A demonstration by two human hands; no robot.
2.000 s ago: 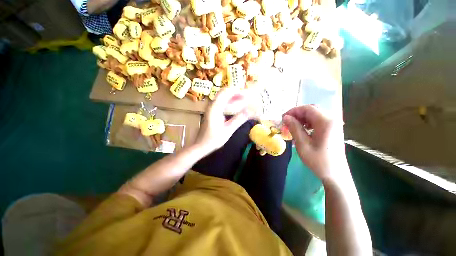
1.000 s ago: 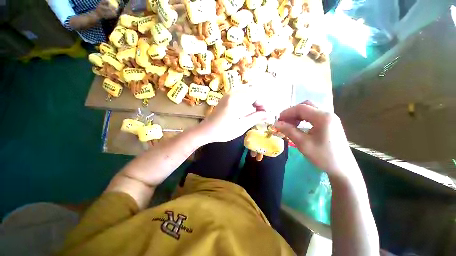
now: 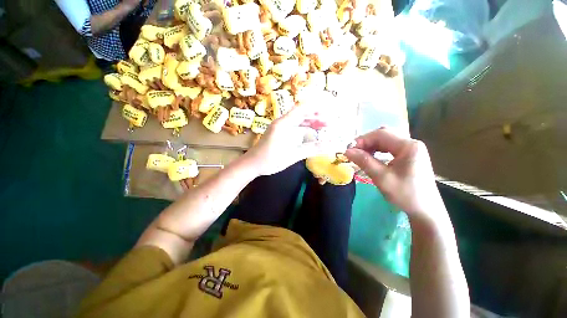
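A yellow plush pendant (image 3: pixel 331 170) hangs over my lap, below my fingers. My right hand (image 3: pixel 390 163) pinches the small metal ring at its top between thumb and fingers. My left hand (image 3: pixel 287 141) is beside it at the table edge, its fingers pointing at the ring; glare washes them out, so I cannot tell if they hold anything. A large pile of yellow and orange plush pendants (image 3: pixel 242 117) covers the table ahead. Two pendants with metal rings (image 3: pixel 183 169) lie apart at the lower left.
A cardboard tabletop (image 3: pixel 186 136) bears the pile. A clear bag (image 3: pixel 138 180) lies on the lower left carton. Clear bags (image 3: pixel 380 118) lie at the right corner. A large carton (image 3: pixel 497 118) stands right. Another person's arm (image 3: pixel 112 17) is at upper left.
My left hand has come closer to the pendant's ring than two seconds ago. The pendant has tilted slightly and still hangs from my right hand. The view has shifted slightly.
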